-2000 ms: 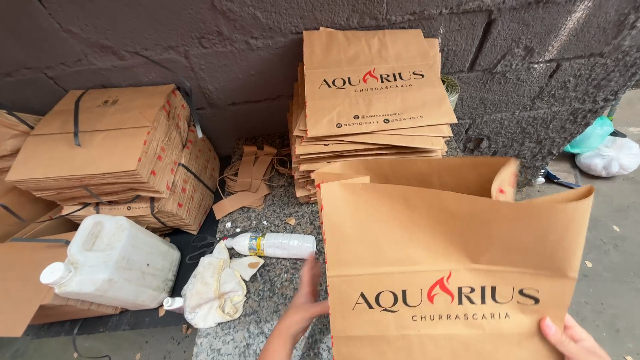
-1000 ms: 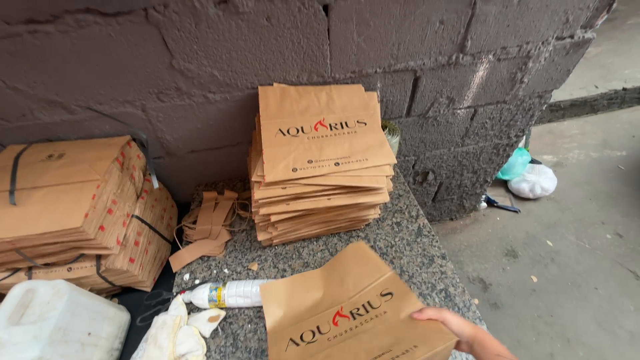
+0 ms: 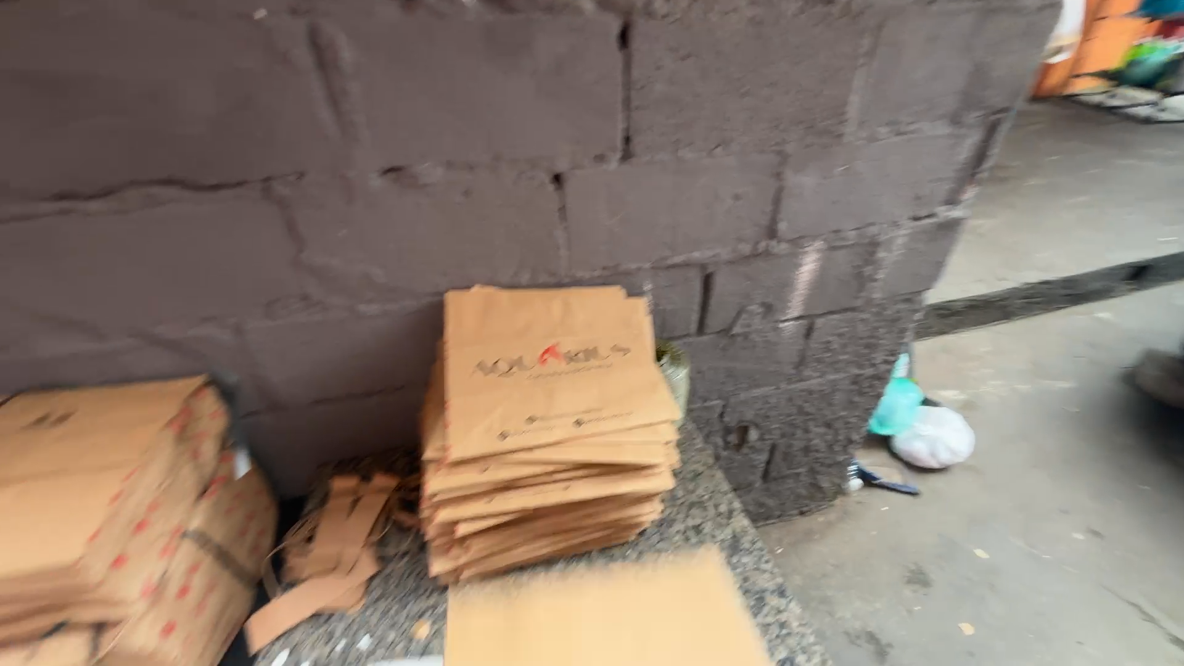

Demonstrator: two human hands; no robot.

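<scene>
Neither of my hands shows in the head view. At the bottom edge lies the upper part of a kraft paper bag, blurred and cut off by the frame; whether a hand touches it is hidden. Just behind it rises a stack of flat printed kraft paper bags on a speckled granite slab, close to the block wall. Strips of brown paper lie left of the stack. Strapped bundles of kraft bags fill the lower left.
A painted block wall runs behind the slab and ends at the right. On the concrete floor beyond its corner are a white plastic bag, a green plastic bag and a dark-handled item.
The view has tilted up, and the hand seen on the front bag a second ago is out of frame. That bag had stood taller in both hands' reach two seconds ago.
</scene>
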